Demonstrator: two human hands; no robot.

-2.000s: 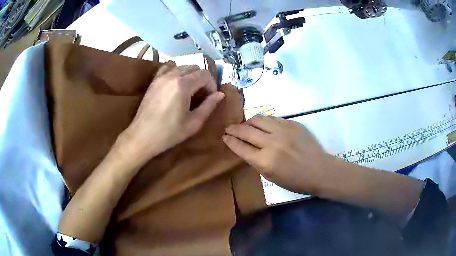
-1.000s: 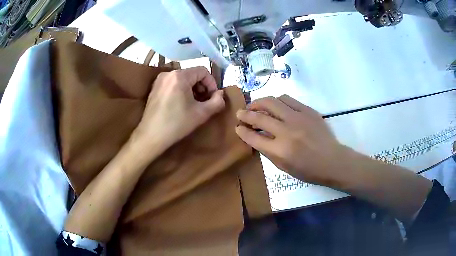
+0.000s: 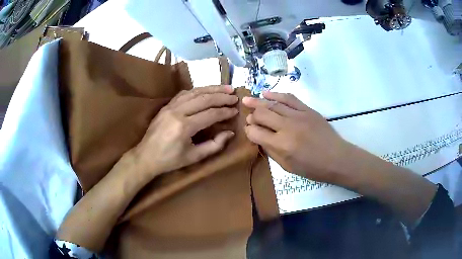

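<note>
A brown fabric panel (image 3: 202,202) lies on the machine table and drapes over my lap. Its upper right edge runs to just below the presser foot and needle (image 3: 255,76). My left hand (image 3: 185,126) lies on the panel, fingers spread, fingertips near that edge. My right hand (image 3: 294,131) has its thumb and fingertips on the edge, pinching it just below the needle. White fabric (image 3: 35,136) hangs along the panel's left side. A thin brown strap (image 3: 136,41) curves out behind the panel.
The white sewing machine head (image 3: 223,25) is at the top, with a white ribbed knob (image 3: 276,61) right of the needle and a black jointed arm (image 3: 306,31) beside it. A printed scale (image 3: 425,150) runs along the table front. Brown pieces (image 3: 63,34) lie at far left.
My left hand's fingers have gone from curled to spread flat and moved toward the edge. My right hand has moved up closer to the needle. The panel has shifted slightly right.
</note>
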